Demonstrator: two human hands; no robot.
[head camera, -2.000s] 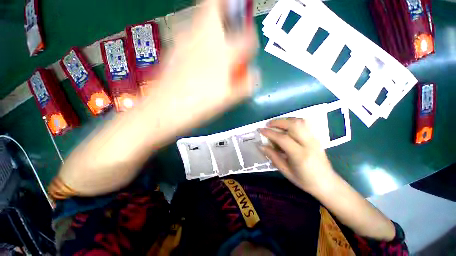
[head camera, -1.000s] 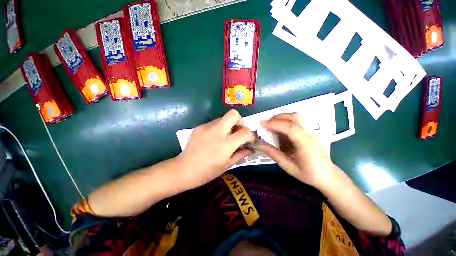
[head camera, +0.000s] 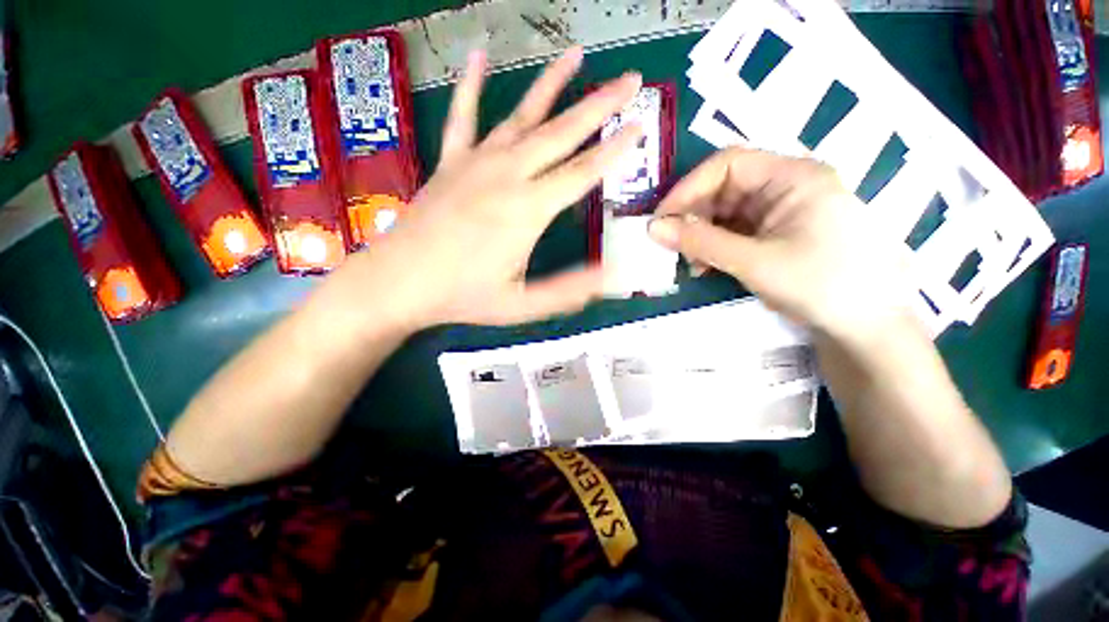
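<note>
A red unit (head camera: 637, 146) with a patterned label lies upright in front of me, partly hidden by my hands. My right hand (head camera: 778, 231) pinches a small whitish adhesive piece (head camera: 639, 258) over the unit's lower end, covering its orange part. My left hand (head camera: 499, 201) is spread over the unit's left side, its fingers apart, with nothing seen in it. The loaded sticker sheet (head camera: 705, 419) lies nearest my body with a row of grey rectangles. Its right end is by my right forearm.
Several red units (head camera: 288, 170) stand in a row at left along the pale rail (head camera: 487, 37). Waste sheets with windows (head camera: 906, 170) are heaped at right. A red stack (head camera: 1015, 97) is at upper right, with a single unit (head camera: 1058, 318) below it.
Both hands have moved up from the sheet to the red unit. The left hand has opened; the adhesive piece is now over the unit. The windowed end of the near strip no longer shows.
</note>
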